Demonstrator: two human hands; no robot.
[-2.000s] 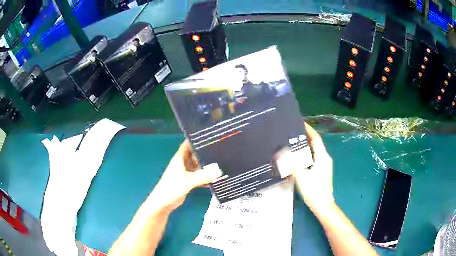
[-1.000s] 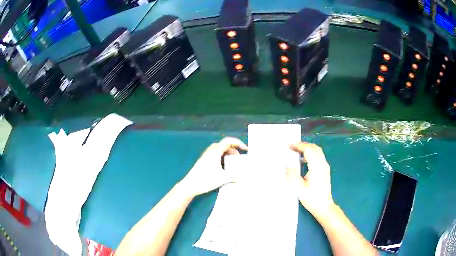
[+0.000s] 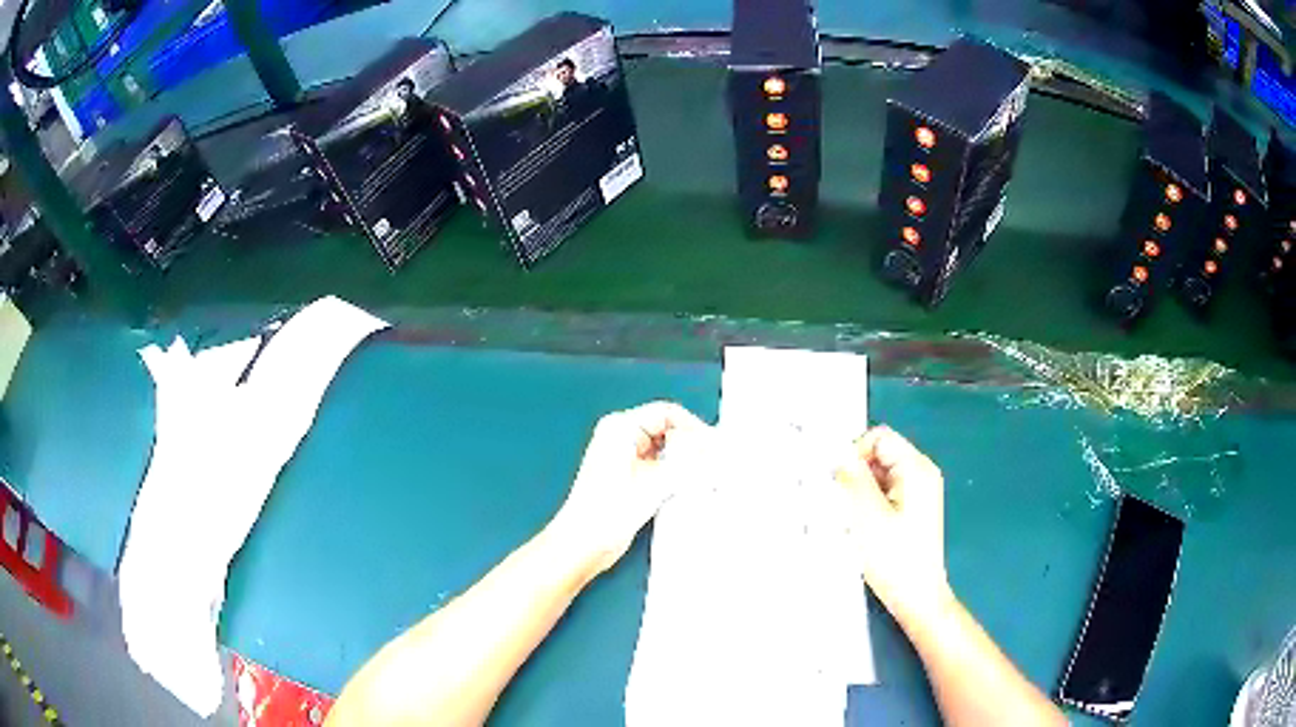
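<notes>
A white label sheet lies in front of me on the worktop, overlapping another white sheet. It is overexposed, so its print hardly shows. My left hand is at the sheet's upper left side, with thumb and fingertips pinched together on its edge or on a label. My right hand is at the right side, with its fingertips also closed at the paper. I cannot tell whether a separate label is between the fingers.
Black retail boxes stand on the dark green conveyor belt beyond the worktop. White backing paper lies at left. A black slab, perhaps a smartphone, lies at right. Crinkled clear film is on the belt edge.
The box I held 2 seconds ago is out of my hands, and a box stands on the belt. My hands moved to the sheet. Boxes on the belt have shifted right.
</notes>
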